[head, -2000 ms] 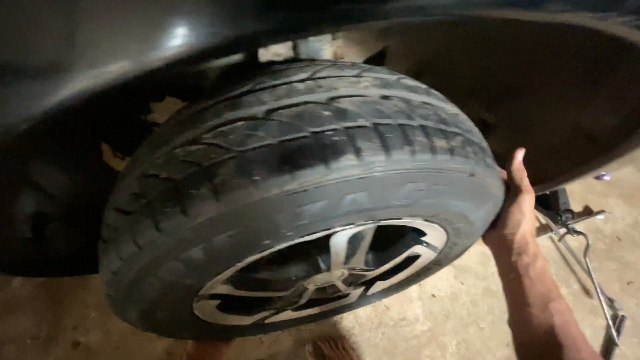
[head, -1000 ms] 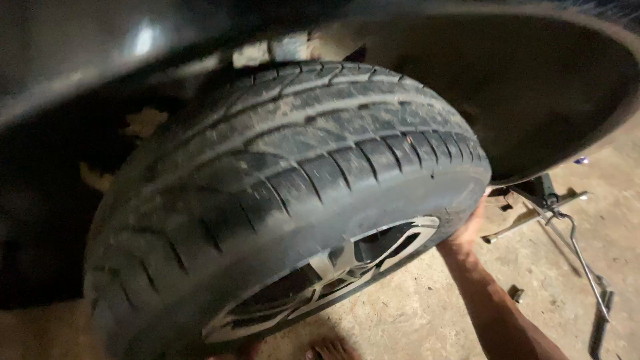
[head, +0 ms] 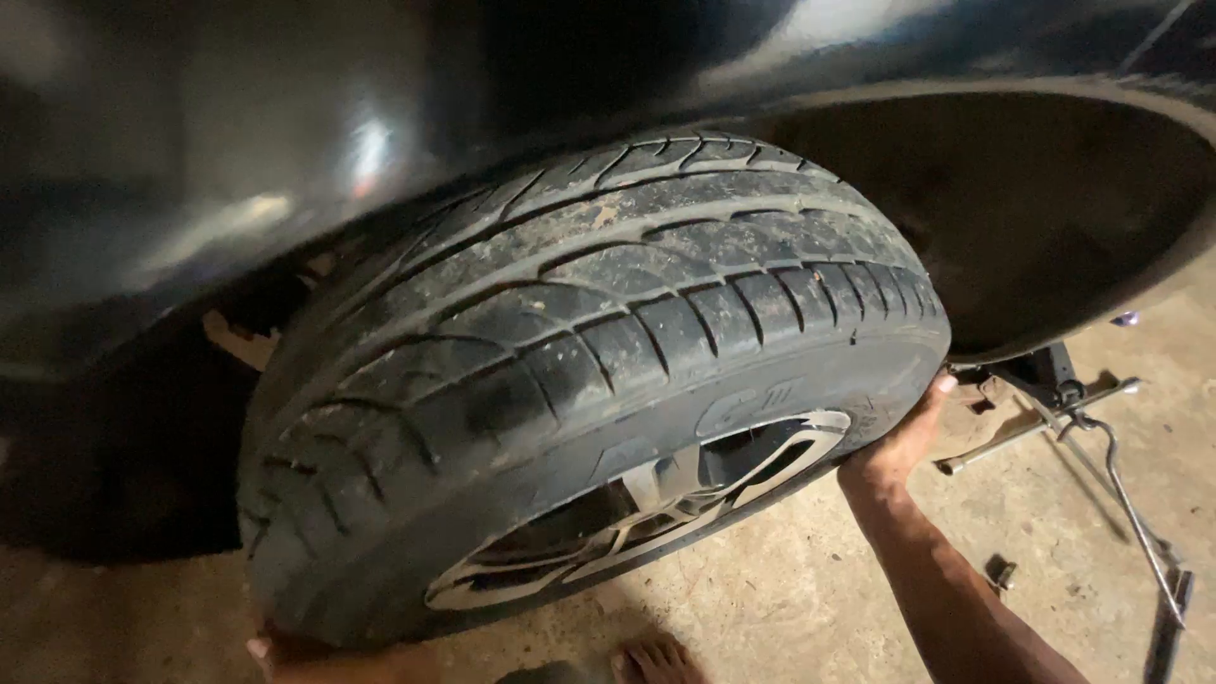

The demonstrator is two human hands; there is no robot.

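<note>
A car wheel, with a worn black tire (head: 589,285) and a multi-spoke alloy rim (head: 655,503), fills the middle of the view, tilted inside the wheel arch of a dark car. My right hand (head: 898,446) grips the tire's lower right edge, its thumb against the sidewall and its other fingers hidden beneath. At the lower left, my left hand (head: 285,654) is at the tire's bottom edge, mostly cut off by the frame and hidden by the tire. The hub behind the wheel cannot be seen.
Overhead is the glossy dark car body (head: 532,66). Right of the wheel, a jack (head: 1050,375) stands by the car's edge, with a cross-shaped lug wrench (head: 1007,439) and a bent metal crank rod (head: 1126,494) near it. A bare foot (head: 655,660) is on the concrete floor below.
The wheel has tilted, with more of its tread facing up and its rim seen at a flatter angle. My left hand now shows at the lower left. My right hand stays on the tire.
</note>
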